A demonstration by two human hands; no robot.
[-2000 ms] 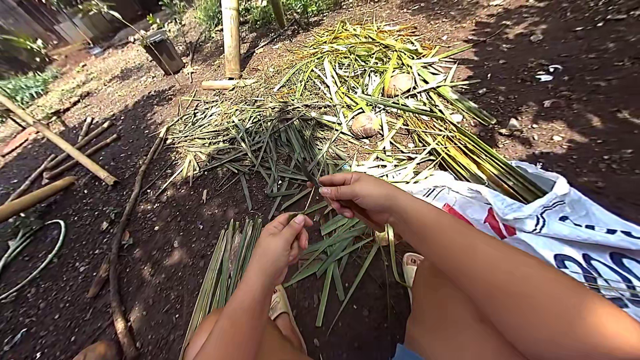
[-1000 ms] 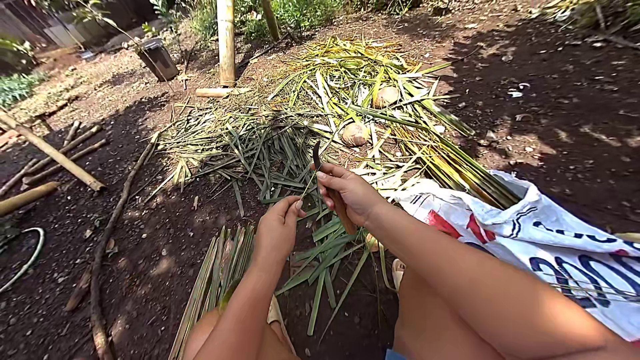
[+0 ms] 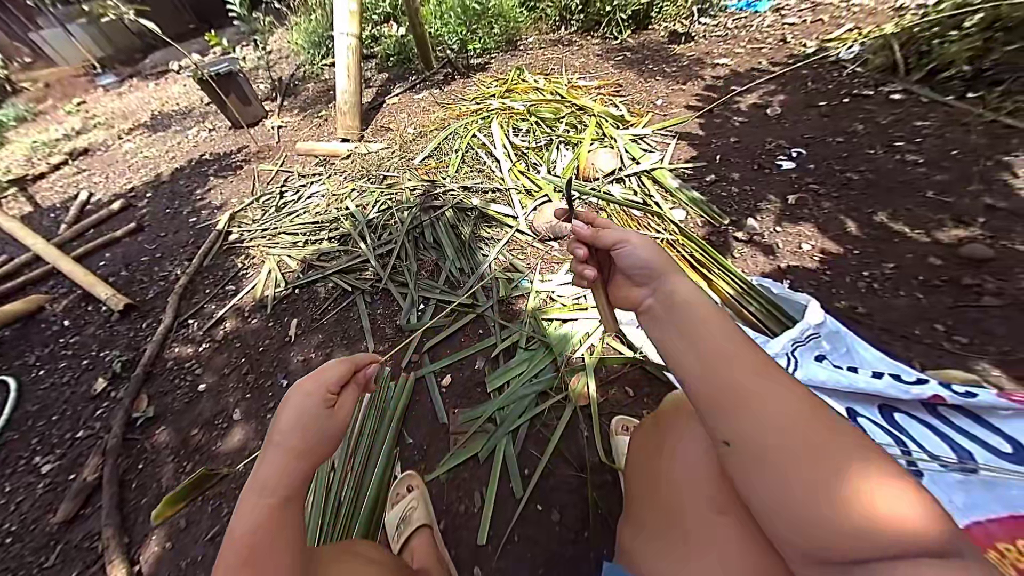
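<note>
My right hand [image 3: 612, 260] grips a knife [image 3: 606, 308] by its wooden handle, its small dark curved blade pointing up past the fingers. Between the thumb and fingers of my left hand [image 3: 332, 404] is pinched a thin leaf rib [image 3: 444, 312], which runs up and right towards the knife; whether it touches the blade I cannot tell. A bundle of long green palm leaflets [image 3: 360, 468] lies just below and right of my left hand. Cut green leaf strips [image 3: 512, 396] are scattered on the soil between my hands and feet.
Beyond my hands lie a heap of darker strips [image 3: 416, 232] and a yellow-green leaf pile [image 3: 552, 112] with round husks [image 3: 600, 164]. A printed white sack [image 3: 896, 400] is at right. A long stick [image 3: 160, 344], bamboo poles [image 3: 64, 260] and a dark bucket [image 3: 230, 92] are at left.
The knife has come upright in my right hand, which has moved up and away from my left hand. My left hand has moved lower and left, and the thin rib now shows between them.
</note>
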